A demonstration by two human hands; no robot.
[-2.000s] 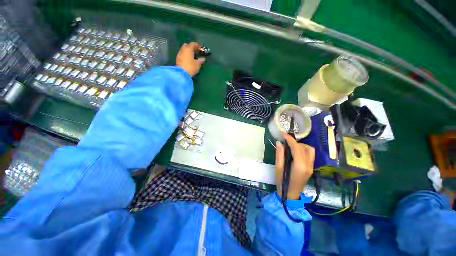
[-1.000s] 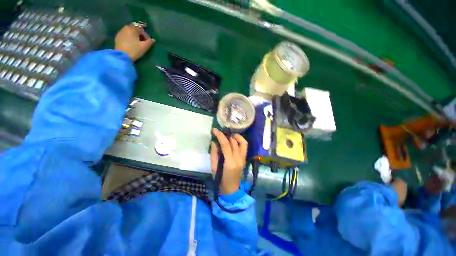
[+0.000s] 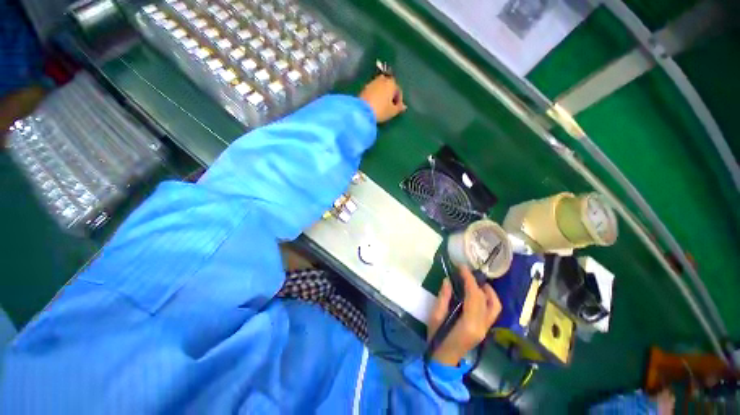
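My left hand [image 3: 384,100] is at the far side of the bench beyond the mat. A small dark piece [image 3: 383,69] shows at its fingertips; whether they grip it is unclear. My right hand [image 3: 469,314] is closed around the black soldering iron [image 3: 456,285] beside the cream tip cleaner pot [image 3: 479,248]; the iron's tip is not clear. A round white holder [image 3: 372,250] lies on the pale mat [image 3: 393,223]. Several small silver cells [image 3: 346,208] lie at the mat's left end, partly hidden by my left sleeve.
Filled blister trays [image 3: 243,61] stand at upper left, with more clear trays [image 3: 89,150] farther left. The fume fan [image 3: 445,193] stands behind the mat. Tape rolls [image 3: 560,220], a blue soldering station [image 3: 516,288] and a yellow sponge stand [image 3: 555,332] are at right. Another person's sleeve shows lower right.
The camera view has turned and shifted. My left hand stays at the far side with the small dark piece at its fingertips. My right hand still holds the iron by the pot.
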